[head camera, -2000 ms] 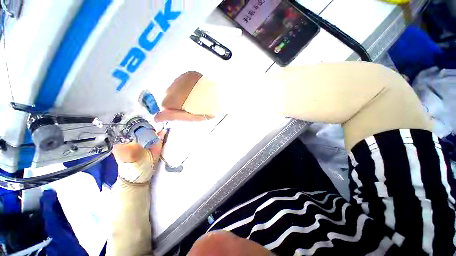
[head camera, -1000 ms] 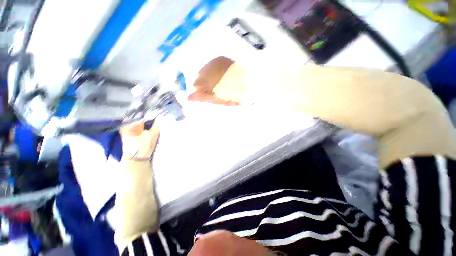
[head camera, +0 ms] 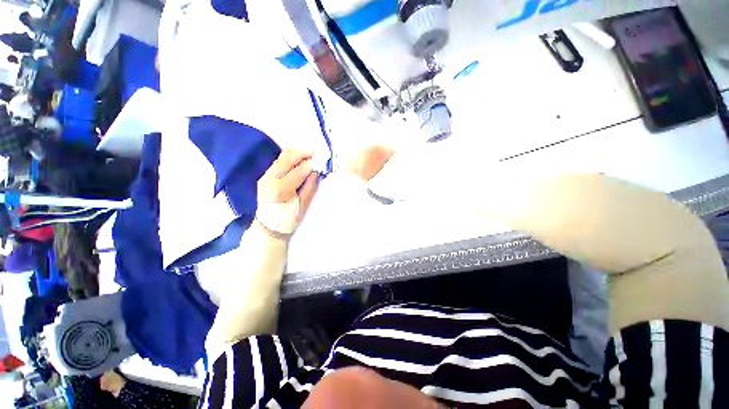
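Blue and white cloth lies left of the machine; a dark blue part (head camera: 236,152) shows beside white fabric (head camera: 188,188). A thin blue edge runs down to my left fingertips. My left hand (head camera: 285,192) pinches the cloth at this edge. My right hand (head camera: 372,162) is to its right, just below the metal needle area (head camera: 392,108). It is overexposed, so its grip is unclear. A grey-blue cylindrical part (head camera: 436,120) sits right of the needle area. The needle tip is hidden in glare.
The white machine head (head camera: 480,48) is at the top. Black snips (head camera: 562,50) and a smartphone (head camera: 667,68) lie to the right. A ruler strip (head camera: 416,270) edges the table. Blue cloth (head camera: 160,319) hangs left near a grey unit with a ringed disc (head camera: 86,343).
The view has swung left, showing more cloth. My left hand has left the needle area and now pinches the cloth edge to its left. My right hand has moved from right of the needle to below-left.
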